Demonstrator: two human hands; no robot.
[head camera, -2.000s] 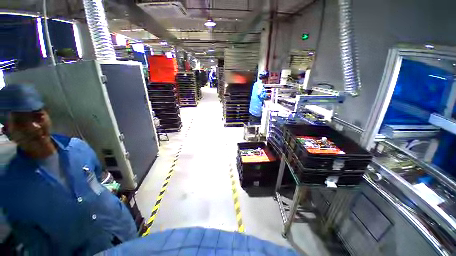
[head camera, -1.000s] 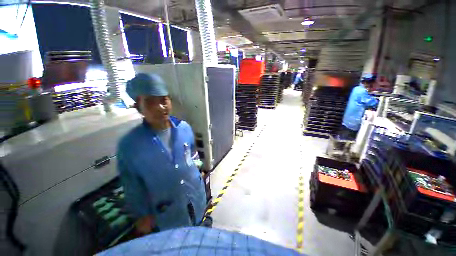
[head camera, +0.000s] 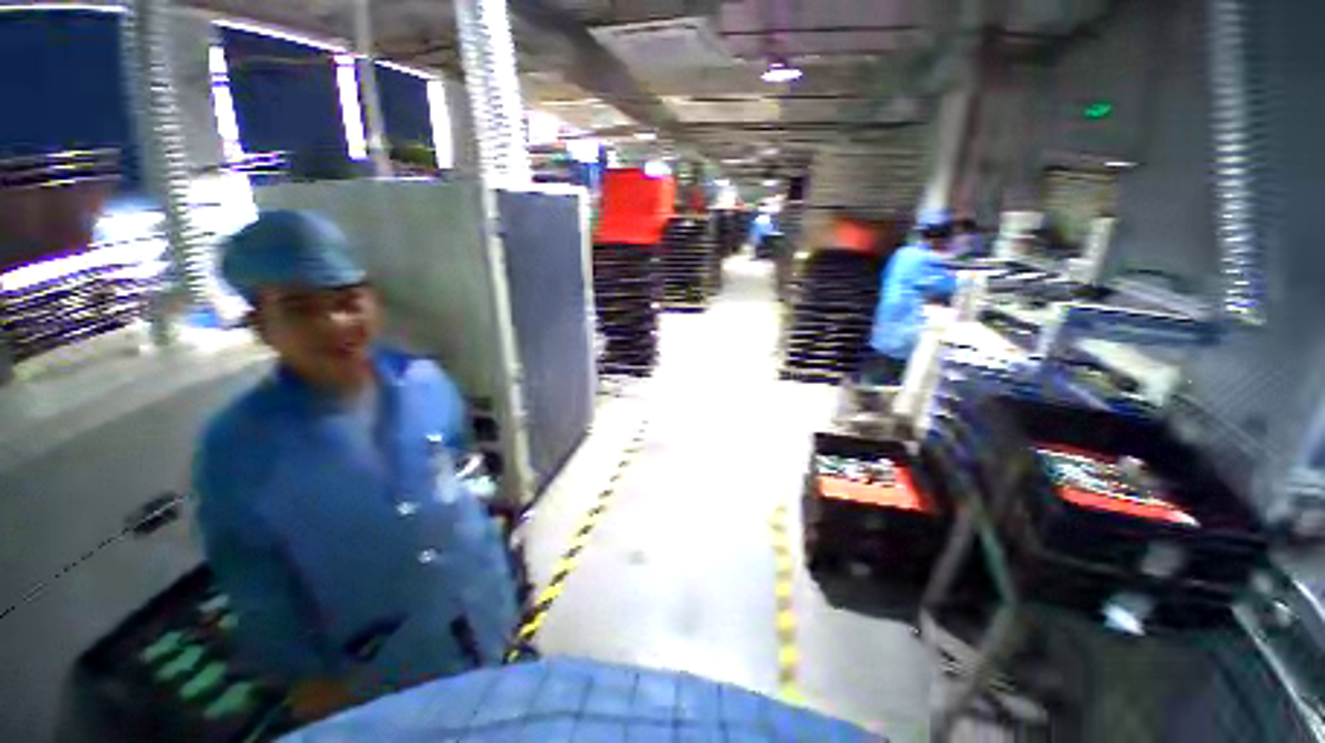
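Neither of my hands is in view; only my blue checked garment (head camera: 581, 704) shows at the bottom edge. On the right, a black tote (head camera: 1163, 544) stands on a metal stand, with circuit boards (head camera: 1097, 476) on a red-orange liner inside. Left of it and lower, another black tote (head camera: 857, 544) holds boards on a red-orange liner (head camera: 876, 491). The picture is blurred, so the boards' details cannot be told.
A person in blue (head camera: 349, 494) stands close at the left, beside a black tray with green pieces (head camera: 189, 668). Another person (head camera: 908, 301) is at the right-hand line. Stacked black trays (head camera: 629, 308) and a grey cabinet (head camera: 545, 334) border the aisle (head camera: 698, 479).
The view turned left, then partly back right. The near person shifted from the left edge towards the middle, then back left in the picture. My hands stay out of view.
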